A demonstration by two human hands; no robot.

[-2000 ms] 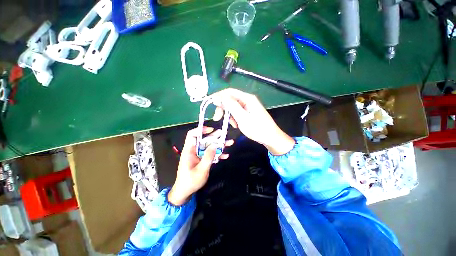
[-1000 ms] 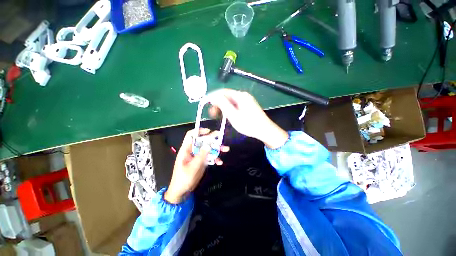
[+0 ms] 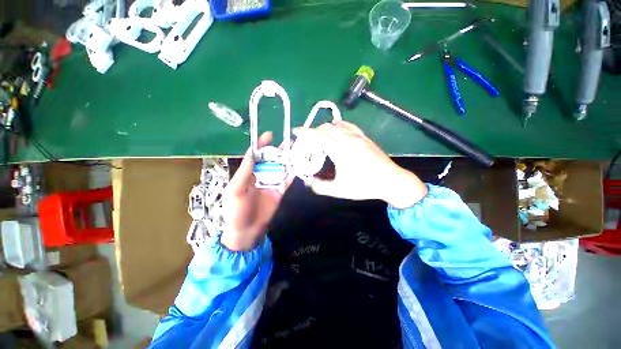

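Note:
My left hand (image 3: 249, 201) holds a white loop-shaped housing half (image 3: 269, 88) upright by its solid end, where a light blue patch shows. My right hand (image 3: 361, 163) holds a second white loop-shaped half (image 3: 311, 155) close beside it, round solid end toward me and loop end over the mat edge. Its fingers hide part of that piece. The mallet (image 3: 427, 127) lies on the green mat (image 3: 170, 126) beyond my right hand, yellow-green face up and left. A small clear capsule-like item (image 3: 225, 114) lies left of the loops.
White housings (image 3: 139, 31) lie at upper left beside a blue tray (image 3: 240, 8). A clear cup (image 3: 389, 24), blue-handled cutters (image 3: 470, 76), a thin pointed tool (image 3: 449, 39) and two grey screwdrivers (image 3: 540, 61) are at the back. Below stand cartons (image 3: 153, 232) and a red stool (image 3: 76, 217).
The second loop half has left the mat and is in my right hand. My left hand has turned its half more upright. The view has shifted, so bench items appear further right and higher.

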